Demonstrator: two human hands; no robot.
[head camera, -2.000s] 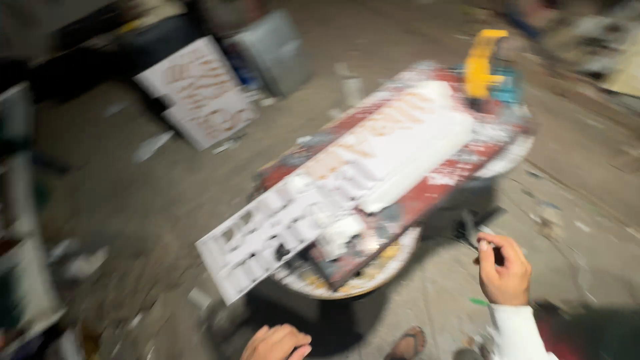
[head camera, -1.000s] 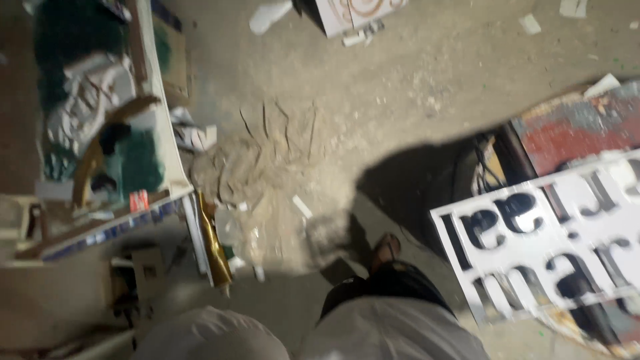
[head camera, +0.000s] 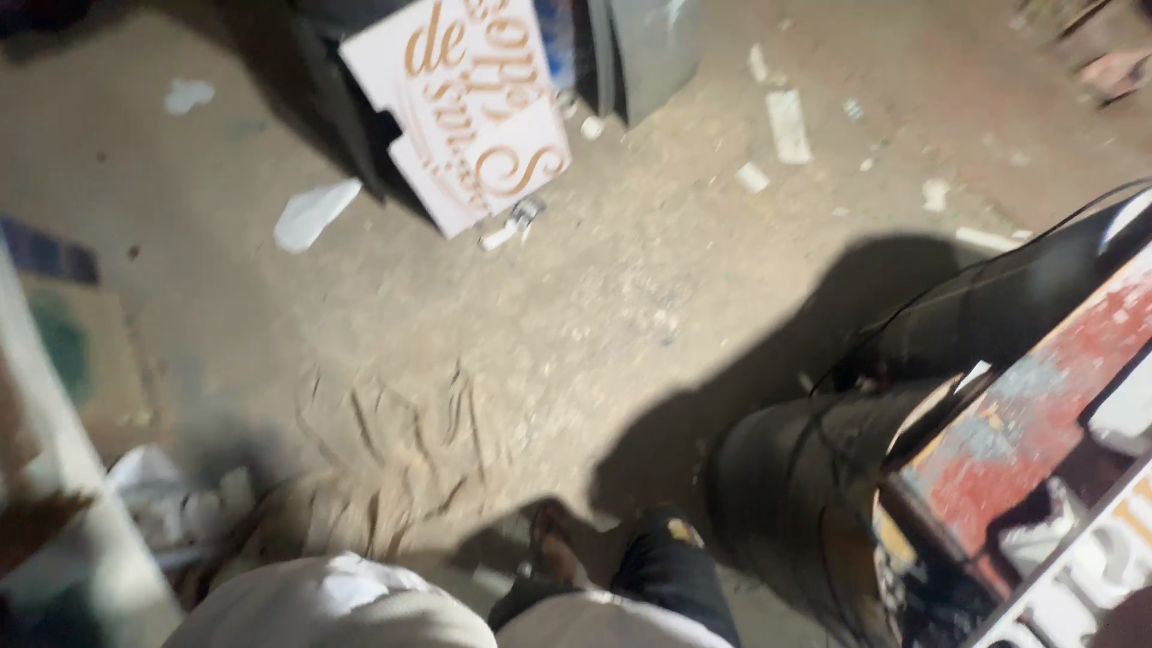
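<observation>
My left hand is out of view; a pale sleeve or shirt (head camera: 333, 607) fills the bottom edge. A blurred brownish shape in the bottom right corner overlaps a white panel with cut-out letters (head camera: 1080, 576); I cannot tell whether it is my right hand. That panel lies over the corner of a worktop with worn red and grey paint (head camera: 1017, 432). Dark cylindrical drums (head camera: 783, 486) stand under and beside the worktop. A white sign with brown lettering (head camera: 531, 135) leans against a dark object at the top.
A sandalled foot (head camera: 553, 540) and a dark trouser leg (head camera: 670, 558) show at the bottom. White scraps (head camera: 315, 214) and strips (head camera: 788, 126) litter the floor. A thin cable (head camera: 909, 301) runs by the drums. A blurred pale edge (head camera: 67, 387) stands at the left.
Two seconds ago both hands showed near the lettered panel, the right one raised with bent fingers; neither shows clearly now. The view has swung strongly toward the floor.
</observation>
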